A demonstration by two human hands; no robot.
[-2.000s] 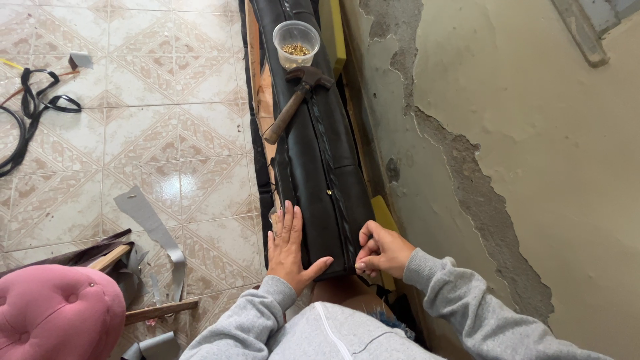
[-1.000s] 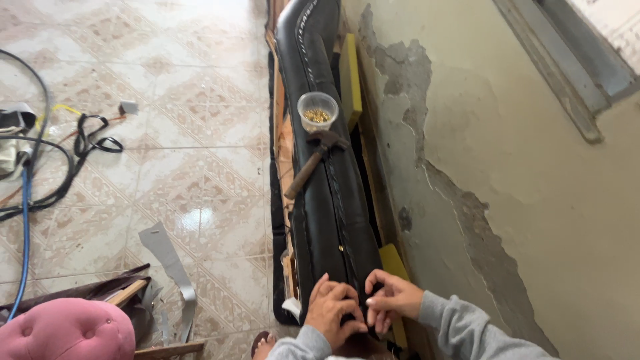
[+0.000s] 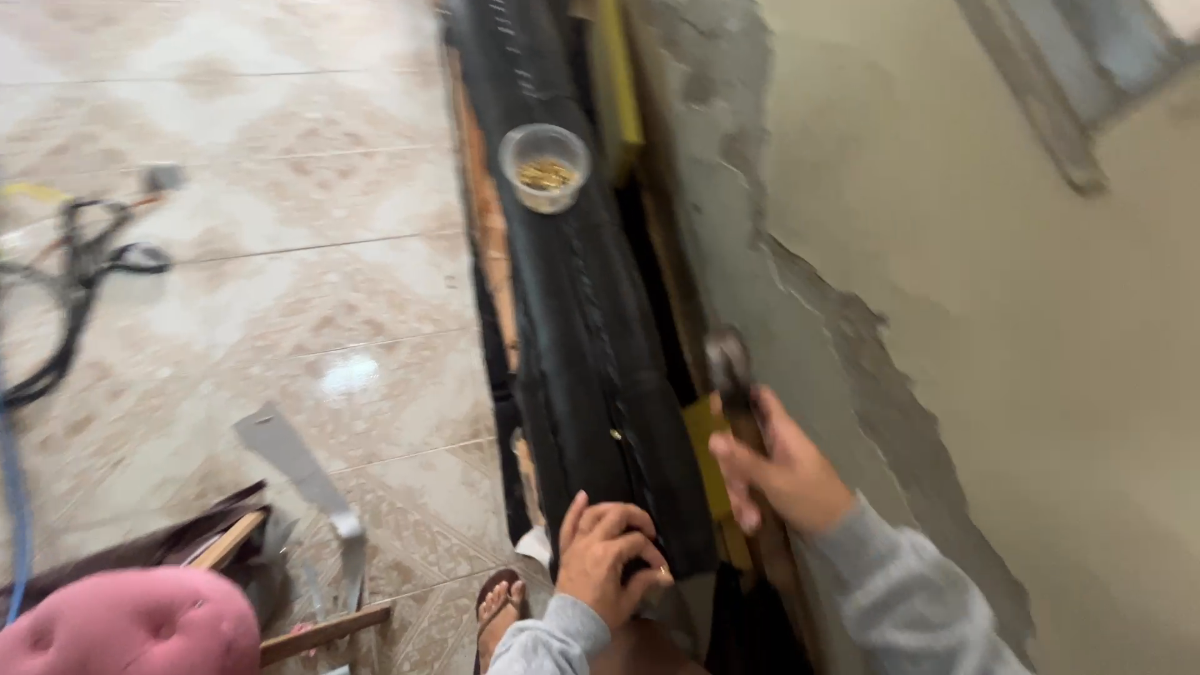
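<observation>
My right hand (image 3: 783, 464) grips a hammer (image 3: 736, 384) by its wooden handle, held up to the right of the black upholstered piece (image 3: 586, 356). At the near end of that piece rests my left hand (image 3: 614, 558), with a small brass-coloured tack between thumb and finger. A similar gold tack (image 3: 615, 434) sits in the seam further up. A clear plastic cup (image 3: 546, 169) of gold-coloured tacks stands on the black cover, above both hands.
A cracked plaster wall (image 3: 919, 281) runs close along the right. Yellow foam (image 3: 619, 84) lies between it and the upholstery. On the tiled floor are black cables (image 3: 80, 309), a grey fabric strip (image 3: 295, 459), wood pieces (image 3: 323, 633) and a pink tufted cushion (image 3: 131, 623).
The hammer lay on the black cover below the cup in both earlier frames; now my right hand has it, raised at the right. My left hand has stayed near the end of the piece.
</observation>
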